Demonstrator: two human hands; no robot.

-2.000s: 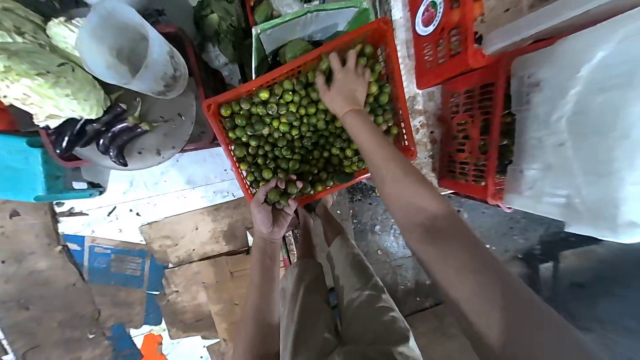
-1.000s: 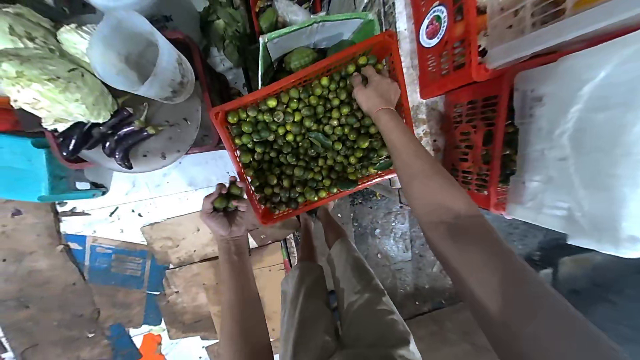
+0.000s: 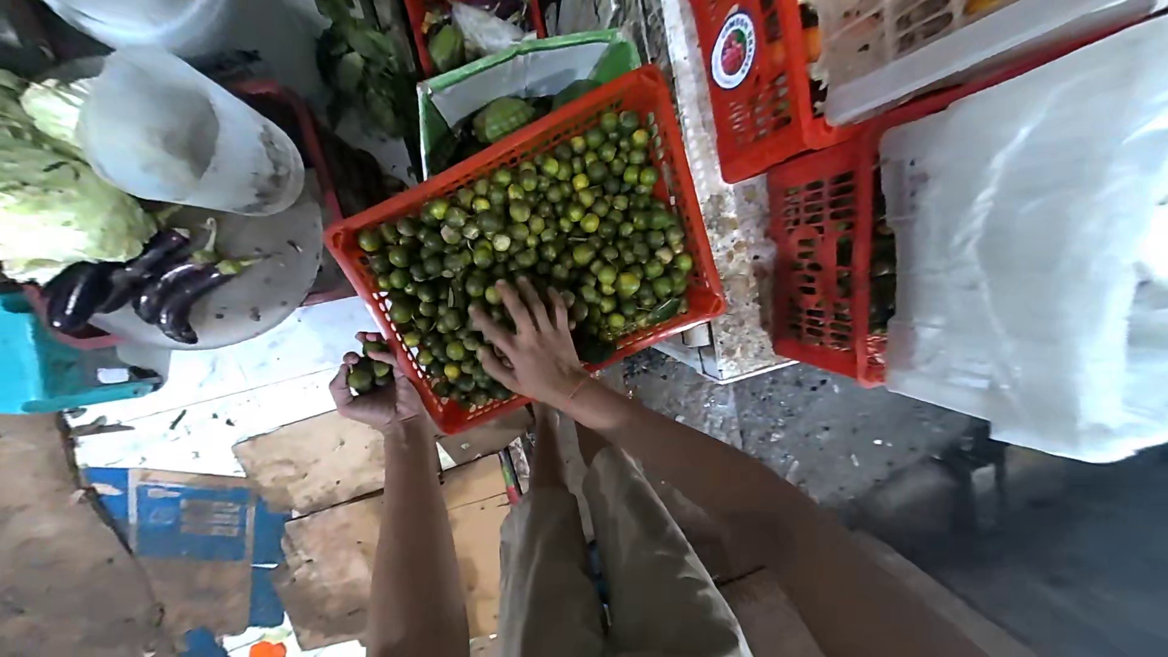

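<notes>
A red plastic crate [image 3: 698,246] full of small green citrus fruits [image 3: 547,214] sits tilted in the middle of the head view. My left hand [image 3: 379,392] is just outside the crate's left corner, palm up, with several of the small citrus fruits [image 3: 365,374] held in its curled fingers. Spread over the fruits near the crate's lower edge is my right hand [image 3: 529,347], its fingers apart and touching them. Whether any fruit is gripped under its palm is hidden.
Left of the crate are purple eggplants [image 3: 173,283], cabbages [image 3: 68,210] and a translucent plastic container [image 3: 192,137]. A green-edged box [image 3: 529,68] stands behind it. More red crates [image 3: 821,265] and a white foam lid [image 3: 1031,237] are at the right. Flattened cardboard [image 3: 319,456] covers the floor below.
My right hand has moved from the crate's upper right part to the lower middle of the fruits. My left hand was at the crate's lower edge two seconds ago and is now outside it, holding fruits.
</notes>
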